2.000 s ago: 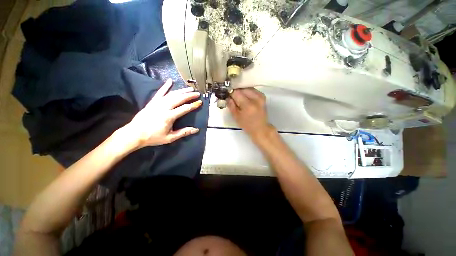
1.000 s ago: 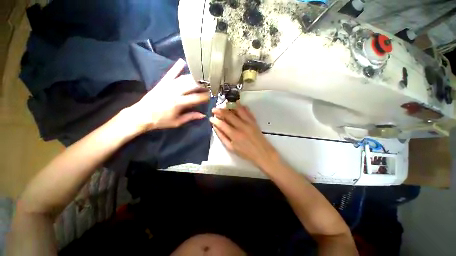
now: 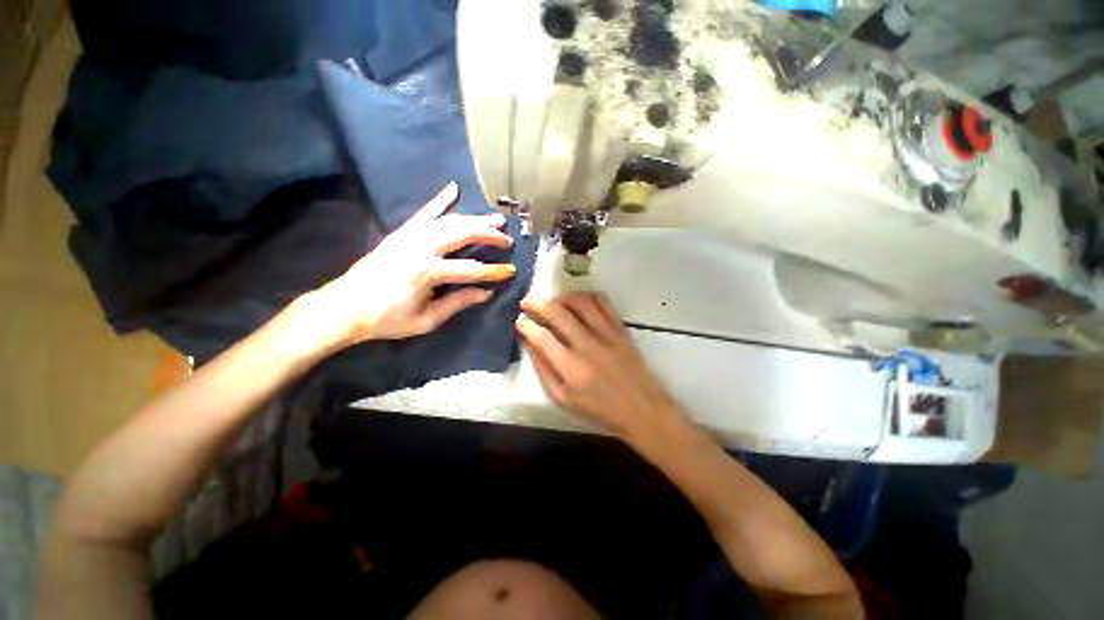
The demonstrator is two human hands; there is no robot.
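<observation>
A dark navy garment piece lies spread left of and under the sewing machine head, with its right edge by the presser foot. My left hand lies flat on the cloth, fingers spread, fingertips just left of the presser foot. My right hand is on the machine bed below the needle area, its fingertips at the cloth's right edge. Whether those fingertips pinch the edge cannot be told. A shinier dark patch shows on the cloth beside the head.
A white bobbin tray with blue bits is at the bed's right end. A red-orange knob is on top of the head. A brown board lies at the left. A blue basket is below the bed.
My right hand has moved from beside the needle area down to the cloth's right edge. The cloth's lower edge sits higher, and the machine appears shifted right in view.
</observation>
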